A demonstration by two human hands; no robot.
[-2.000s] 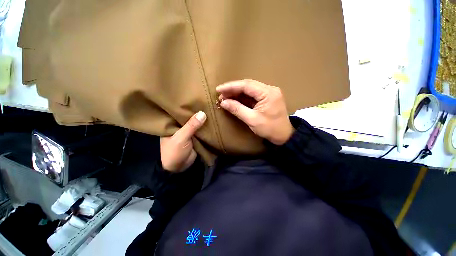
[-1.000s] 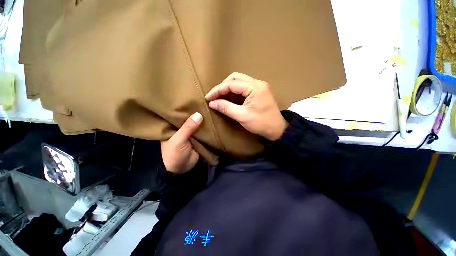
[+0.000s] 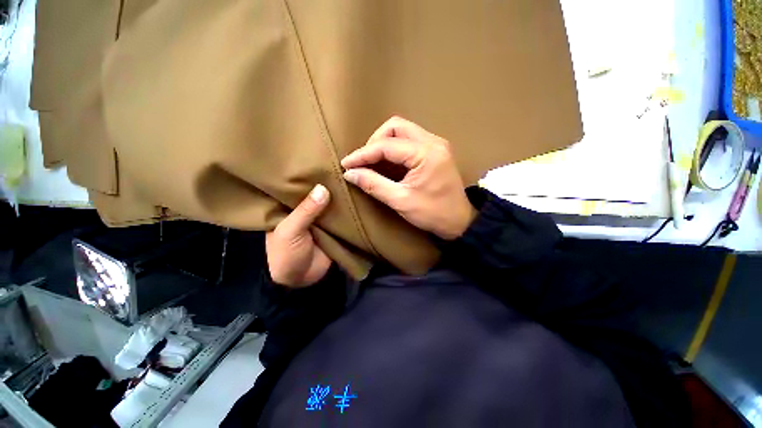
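A large tan-brown bag panel [image 3: 434,75] lies over the table, its near edge bunched against my dark apron. A thin stitched seam [image 3: 314,94] runs down it between my hands. My left hand [image 3: 299,242] grips the bunched near edge, thumb on top and fingers hidden underneath. My right hand [image 3: 418,177] is at the seam, its thumb and index fingertips close together on it. Any small piece between those fingertips is too small or hidden to tell.
Stacked brown panels [image 3: 71,125] lie at left. At right are a blue-rimmed tray [image 3: 728,67] of gold pieces, a tape roll [image 3: 718,155], pink-handled snips [image 3: 739,201] and white sheets [image 3: 585,184]. A grey bin [image 3: 71,322] stands below left.
My right hand has moved slightly left, its fingertips now at the seam; the small metallic glint seen earlier at them no longer shows. My left hand still grips the panel.
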